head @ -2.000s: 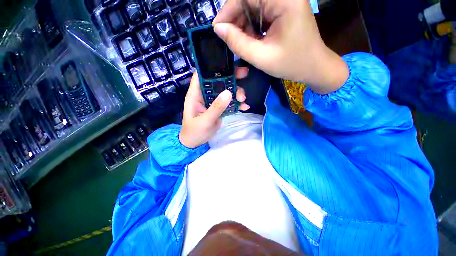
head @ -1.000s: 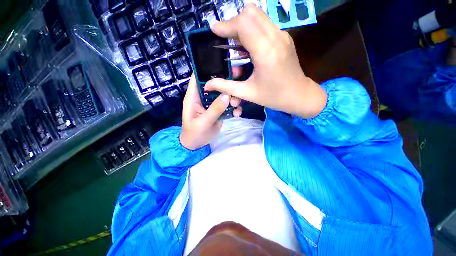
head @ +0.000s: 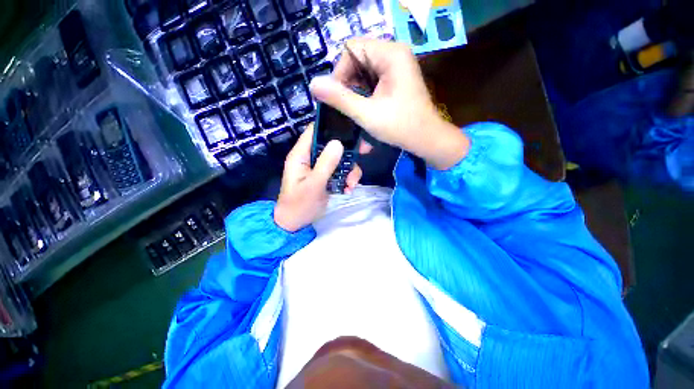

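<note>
My left hand [head: 306,181] is shut on a dark keypad phone [head: 335,131], held upright above my lap, with the thumb beside the keys. My right hand [head: 380,95] is over the top of the phone and covers its upper edge and part of the screen. Thin tweezers [head: 361,65] show between its fingers, blurred. Whether the fingertips pinch anything else at the screen is hidden. The lens tray [head: 242,72], with rows of black square frames, lies just beyond the phone.
A clear phone tray [head: 156,148] with several phones lies on the left. A small parts tray [head: 185,237] is at the bench edge. A pale blue cut-out card [head: 431,27] lies beyond my right hand. A brown carton [head: 502,99] stands right. Another person's blue sleeve [head: 631,129] shows far right.
My right hand rose off the phone, crossed its screen, and is now back at the phone's top. The phone has moved slightly down and right. More of the pale blue card shows than two seconds ago.
</note>
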